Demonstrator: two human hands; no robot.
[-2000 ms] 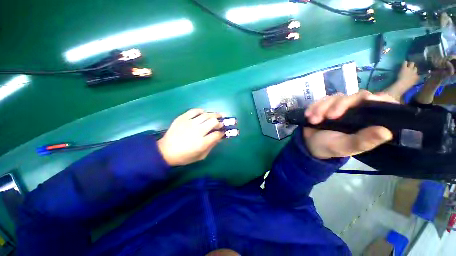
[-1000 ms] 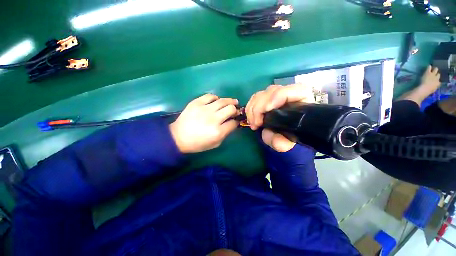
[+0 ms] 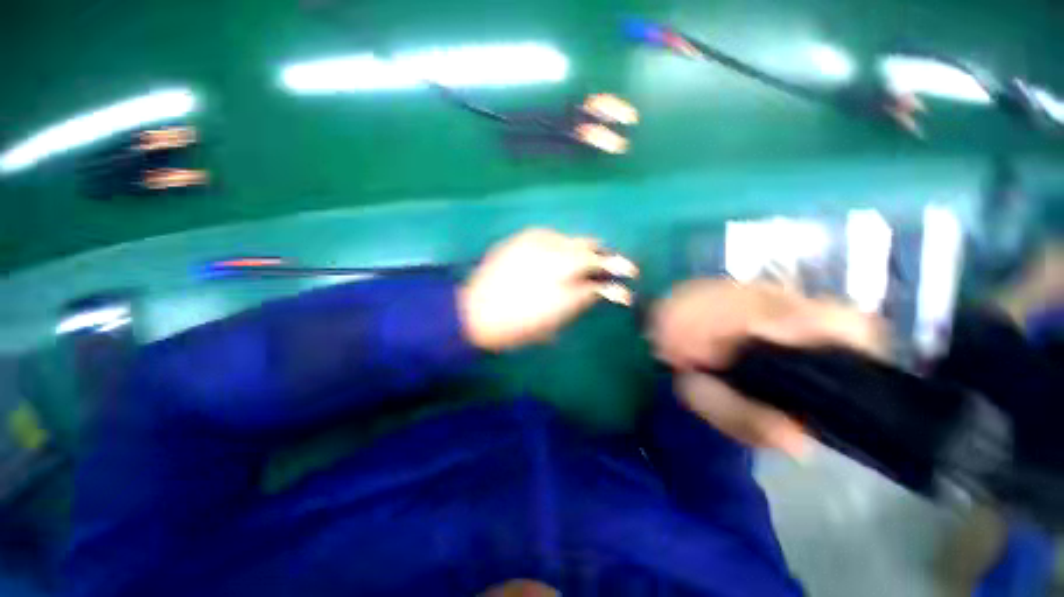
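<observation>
The frame is blurred. My left hand (image 3: 531, 289) pinches the black clamps of a cable lead, whose copper ends (image 3: 616, 280) stick out to the right of my fingers. The lead's thin black cable (image 3: 362, 273) runs left past my sleeve to a blue-and-red plug (image 3: 239, 268). My right hand (image 3: 747, 350) is closed around the black electric screwdriver (image 3: 858, 408), a little right of the copper ends and apart from them. The screwdriver's tip and any screw cannot be made out.
The white-grey screw feeder (image 3: 782, 245) stands behind my right hand. More leads with copper ends (image 3: 601, 123) lie along the far part of the green mat (image 3: 385, 152). A dark flat object (image 3: 96, 321) lies at the left. Part of another person (image 3: 1042, 283) shows at the right edge.
One second ago my right hand touched the copper ends; now it is apart from them, to the right. My left hand still holds the clamps. The whole view has shifted and blurred.
</observation>
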